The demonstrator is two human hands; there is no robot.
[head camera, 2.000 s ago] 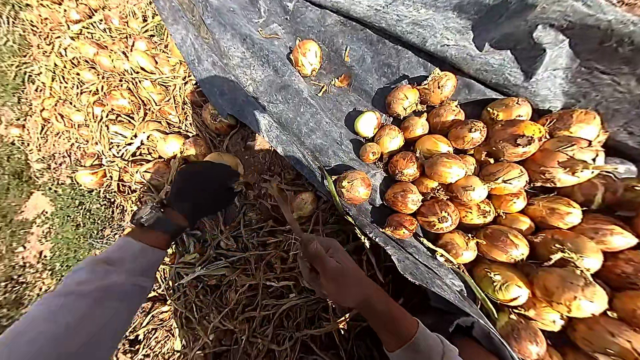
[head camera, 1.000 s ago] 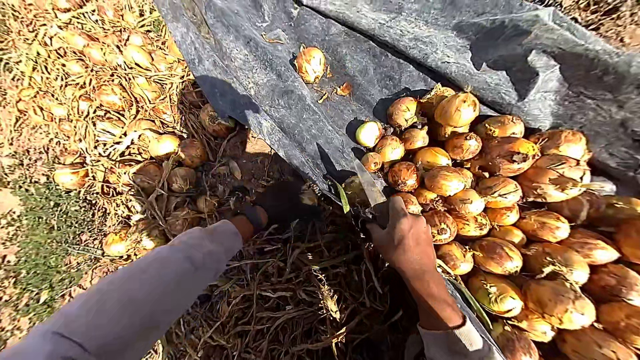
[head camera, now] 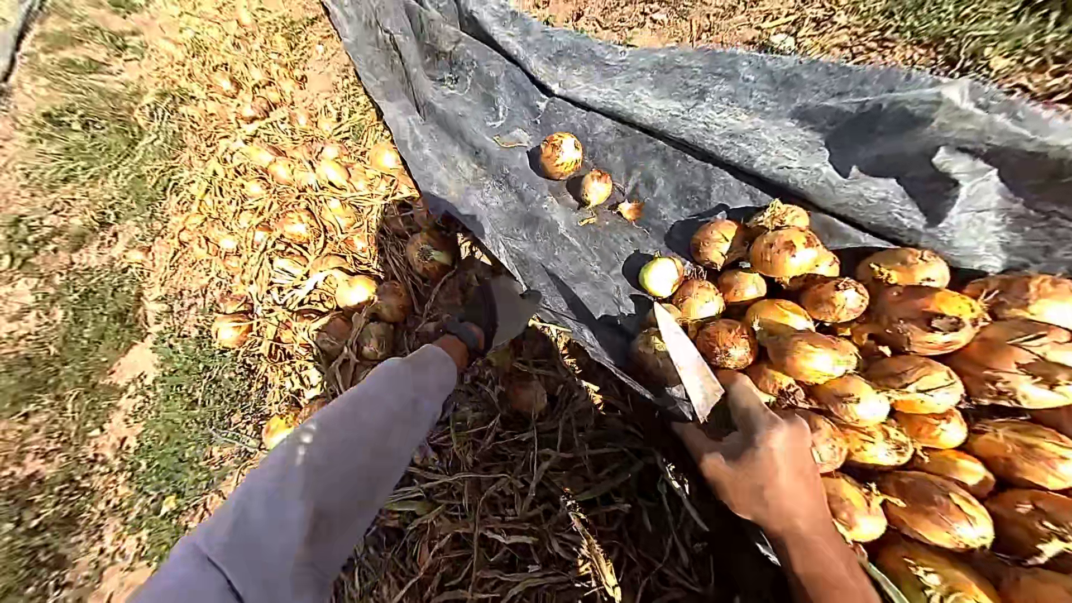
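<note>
My right hand (head camera: 758,452), bare, is closed around the handle of a knife (head camera: 688,360) whose blade points up and left, over the edge of the piled onions (head camera: 812,356). My left hand (head camera: 494,314), in a dark glove with a band at the wrist, is at the edge of the grey plastic sheet (head camera: 536,222), in shadow. Its fingers are blurred, and I cannot tell whether they hold anything. Two onions (head camera: 561,156) and a small scrap lie apart on the sheet, above the pile.
Onions with dry tops (head camera: 335,172) lie in rows on the ground at the left. Dry onion leaves (head camera: 519,494) cover the shaded ground between my arms. Green weeds (head camera: 188,435) grow at the far left. Folds of the sheet rise behind the pile.
A small onion now lies beside the lone onion on the sheet, where earlier frames show none. The knife has moved from over the dry leaves to the pile's edge. The view has shifted.
</note>
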